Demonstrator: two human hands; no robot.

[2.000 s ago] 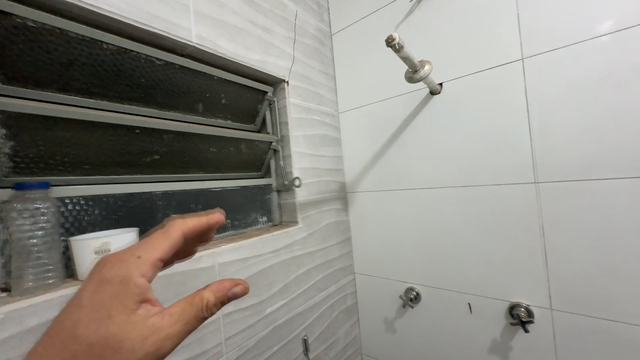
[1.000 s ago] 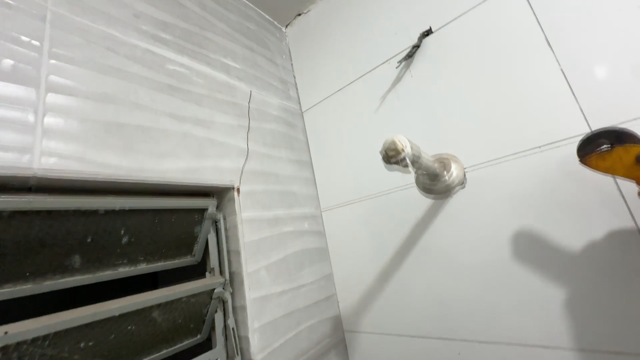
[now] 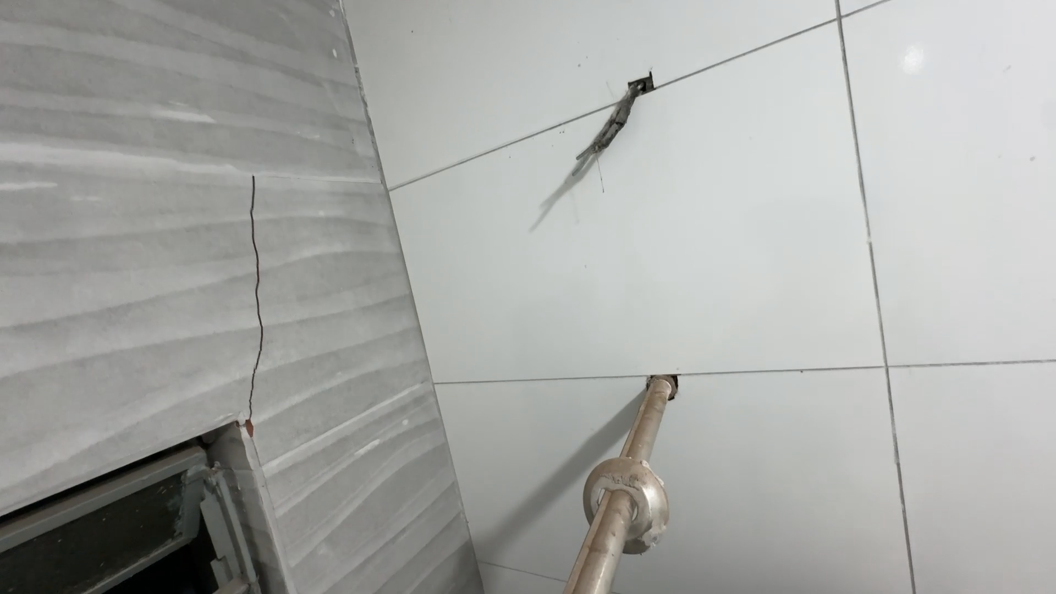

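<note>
Neither my left hand nor my right hand shows in the head view now. A shower arm pipe [image 3: 647, 421] comes out of a hole in the white tiled wall and runs down past the lower edge of the view. Around it sits a round flange [image 3: 627, 505], away from the wall, with whitish residue on it. Higher up, dark taped electrical wires [image 3: 612, 128] hang from a small square hole at a tile joint and cast a shadow. The far end of the pipe is out of view.
At the lower left is a metal-framed louvre window [image 3: 107, 524] with dark textured glass. A thin crack [image 3: 258, 297] climbs from its corner through the grey wavy wall tiles [image 3: 132, 289]. The white tiled wall [image 3: 742, 231] meets them at a corner.
The view has moved up and closer to the pipe. A hand seen at the lower left two seconds ago and a yellow and black object seen at the right one second ago are out of view.
</note>
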